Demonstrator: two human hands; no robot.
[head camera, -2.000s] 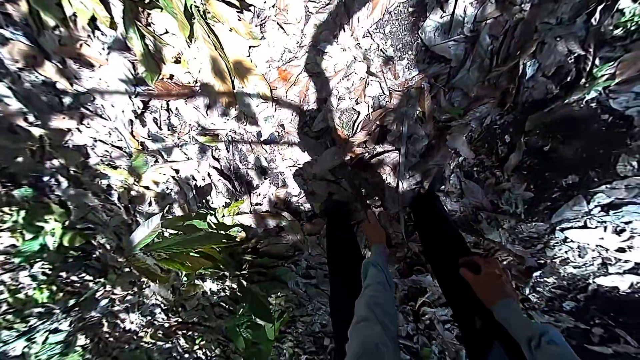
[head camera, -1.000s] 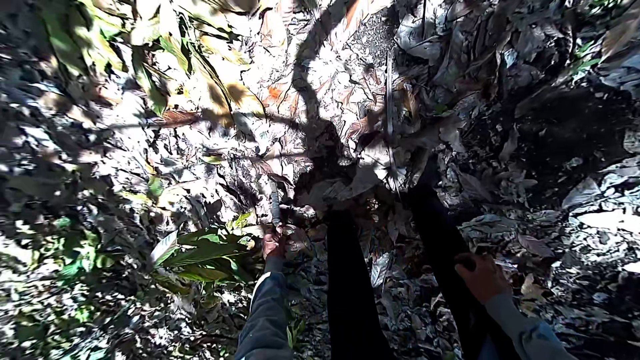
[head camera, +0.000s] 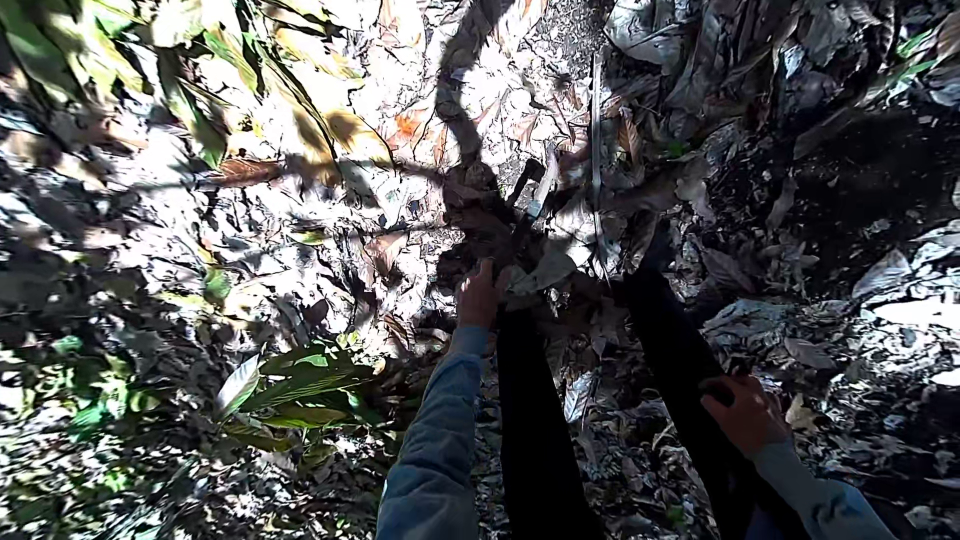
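My left hand (head camera: 480, 296) reaches down to the leaf litter just ahead of my left trouser leg (head camera: 536, 420), its fingers curled in shadow. Beyond its fingertips is a slender dark thing with a pale part (head camera: 534, 206); whether the hand holds it cannot be told. A large dry leaf (head camera: 551, 271) lies to the right of that hand. My right hand (head camera: 746, 412) is bent against the dark right trouser leg (head camera: 675, 337), thumb and fingers curved. Its palm is hidden, and whether anything is in it does not show.
Dry leaves (head camera: 727, 270) cover the ground. A green leafy plant (head camera: 307, 394) stands left of my left forearm, with yellow-green broad leaves (head camera: 322, 135) at the upper left. A thin pale stick (head camera: 597, 150) lies ahead of my legs. Hard shadows cross the bright litter.
My left hand was farther left, near the green plant, one second ago; it has moved right and forward to the leaves ahead of my leg. My right hand stays by the right leg.
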